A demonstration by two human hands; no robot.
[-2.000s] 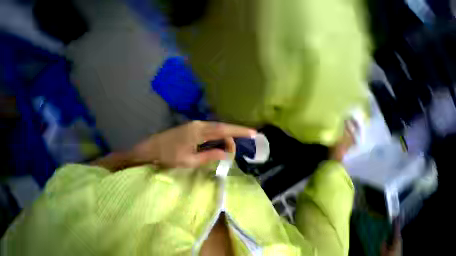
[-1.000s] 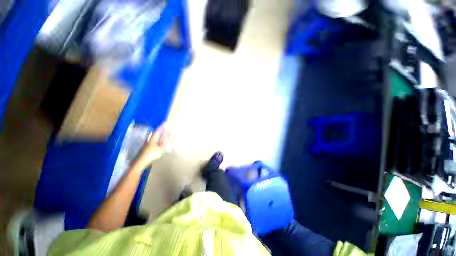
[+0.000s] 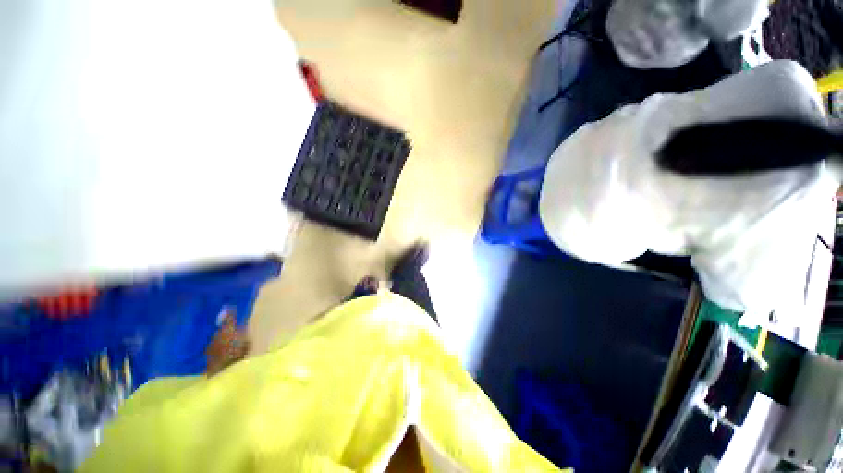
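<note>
My left hand (image 3: pixel 226 344) is small, dark and blurred at the lower left, just beyond my yellow sleeve. Its fingers are not clear and nothing can be made out in it. My right hand is not in view. A black gridded pallet or tray (image 3: pixel 348 172) lies on the pale floor ahead of my feet, with a small red piece (image 3: pixel 311 81) at its far left corner.
A large white surface (image 3: pixel 139 139) fills the upper left, above a blue rack (image 3: pixel 176 319). At right, a person in a white smock (image 3: pixel 629 180) sits on a blue stool (image 3: pixel 514 209) by a bench with a green mat (image 3: pixel 721 319) and dark devices. Another person shows at top right.
The view has moved along the aisle. The black pallet, white surface and seated person have come into view. My left hand is lower and nearer my body.
</note>
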